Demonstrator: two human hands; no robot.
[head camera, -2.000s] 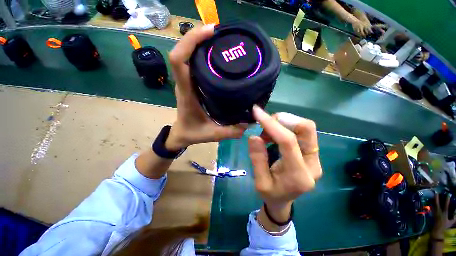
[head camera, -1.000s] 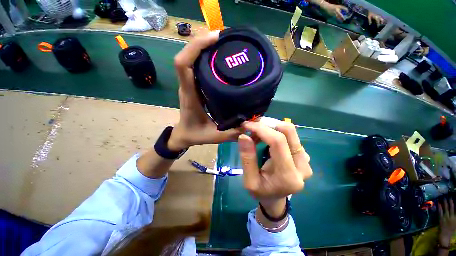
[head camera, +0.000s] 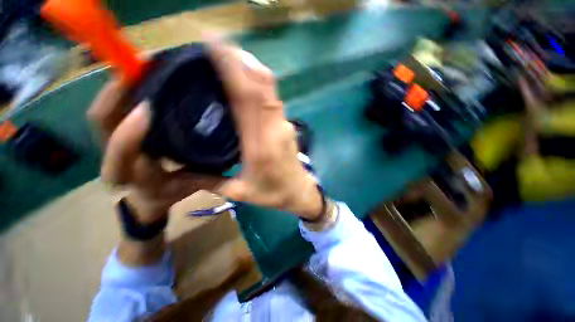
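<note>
A black portable speaker (head camera: 189, 119) is held up in front of me, blurred by motion. Its orange carry strap (head camera: 104, 38) points to the upper left. Its round end with a pale logo faces me, and no lit ring shows. My left hand (head camera: 135, 157) grips it from the left and below. My right hand (head camera: 268, 138) is on its right side. A short blue-and-white USB lead (head camera: 214, 210) lies below the hands, near the cardboard's edge.
A cardboard sheet (head camera: 57, 245) lies at the left. One speaker (head camera: 43, 148) stands on the green belt at the left. Clustered speakers (head camera: 400, 110) are at the right. An open carton (head camera: 416, 220) is at the lower right, beside a person in yellow and black (head camera: 548, 144).
The view has swung to the right. My right hand has moved from the speaker's lower side to its right side. The speaker has tilted and its pink ring no longer shows lit.
</note>
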